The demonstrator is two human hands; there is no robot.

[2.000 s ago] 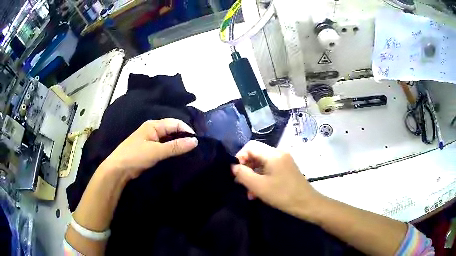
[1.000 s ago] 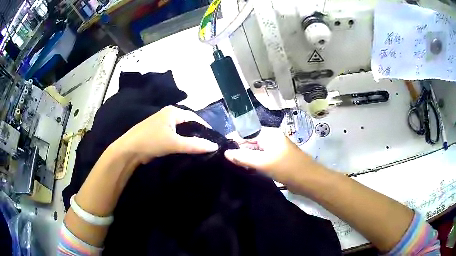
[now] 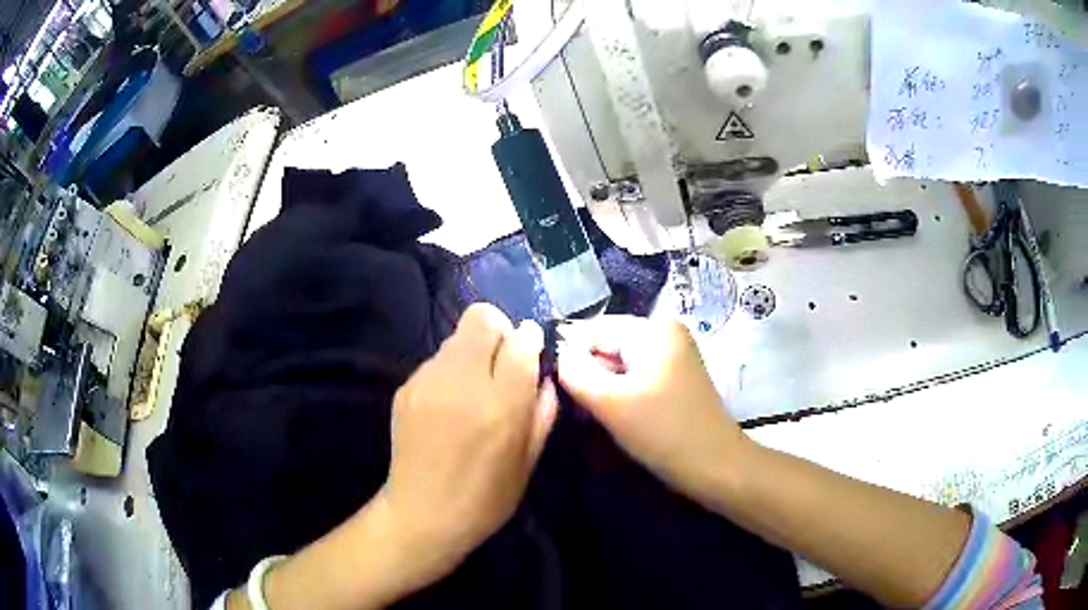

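A dark garment piece [image 3: 298,310] covers the left and middle of the white table. My left hand [image 3: 471,411] is closed on its edge, fingers bent, back of the hand up. My right hand [image 3: 638,393] pinches the same edge right beside it, the fingertips of both hands nearly touching. A shinier blue-navy area [image 3: 507,280] of the cloth lies behind the hands, partly under the green machine lamp [image 3: 543,203]. The presser foot and needle area [image 3: 686,286] is behind and right of my right hand. The pinched edge is mostly hidden by my fingers.
The off-white machine head [image 3: 811,101] stands at the upper right, with a paper note [image 3: 978,107] on it. Thread snips [image 3: 847,226] lie on the bed. Scissors [image 3: 1002,280] and a pen [image 3: 1040,274] lie far right. Another machine [image 3: 84,310] stands at the left edge.
My left hand has turned from an open arch over the cloth to a closed grip beside my right hand. The cloth at the lower left has spread or shifted. The view has shifted slightly.
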